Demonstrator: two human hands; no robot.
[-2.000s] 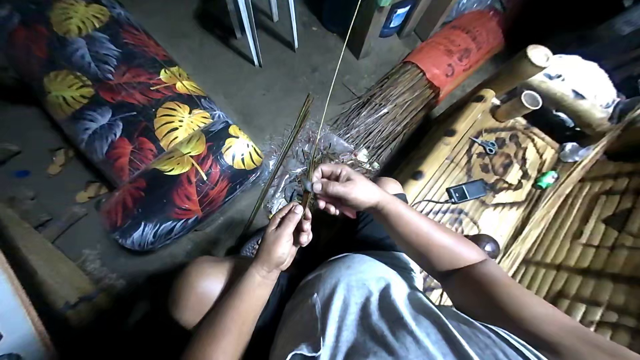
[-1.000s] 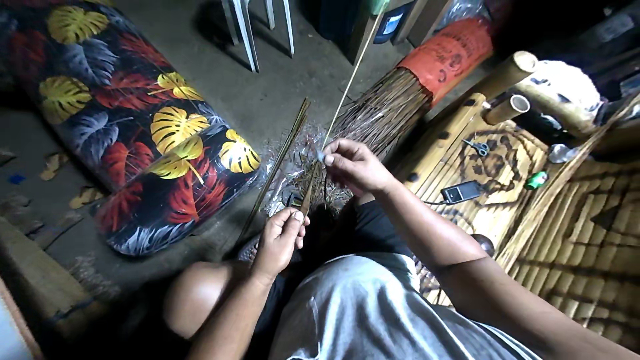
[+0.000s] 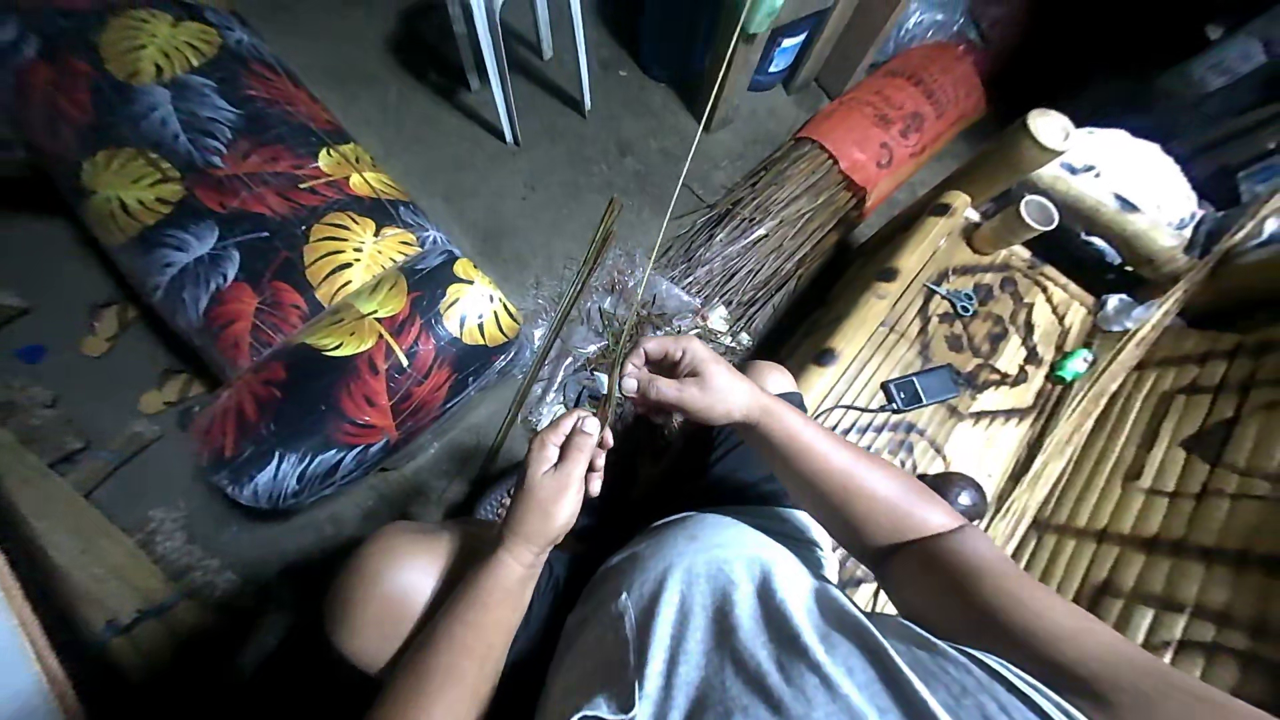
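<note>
My left hand (image 3: 562, 470) pinches the lower part of a long thin plant strip (image 3: 672, 195) between thumb and fingers. Just above it on the right, my right hand (image 3: 685, 380) has its thumb and forefinger closed at the same strip, which rises pale and slender to the top of the view. Whether several strips lie together in the fingers cannot be told. Left of my hands leans a small bundle of brown-green strips (image 3: 556, 330). Behind them, plant scraps lie on clear plastic (image 3: 655, 290).
A large bundle of thin sticks (image 3: 770, 225) in a red sack (image 3: 900, 120) lies beyond my hands. On the right, a bamboo bench (image 3: 860, 330) holds scissors (image 3: 955, 299) and a black device (image 3: 921, 387) with a cable. A leaf-patterned cushion (image 3: 330, 290) lies left, near white chair legs (image 3: 490, 70).
Between one second ago and now, my right hand has come down along the strip, nearer my left hand. Earlier it had moved up and away from the left.
</note>
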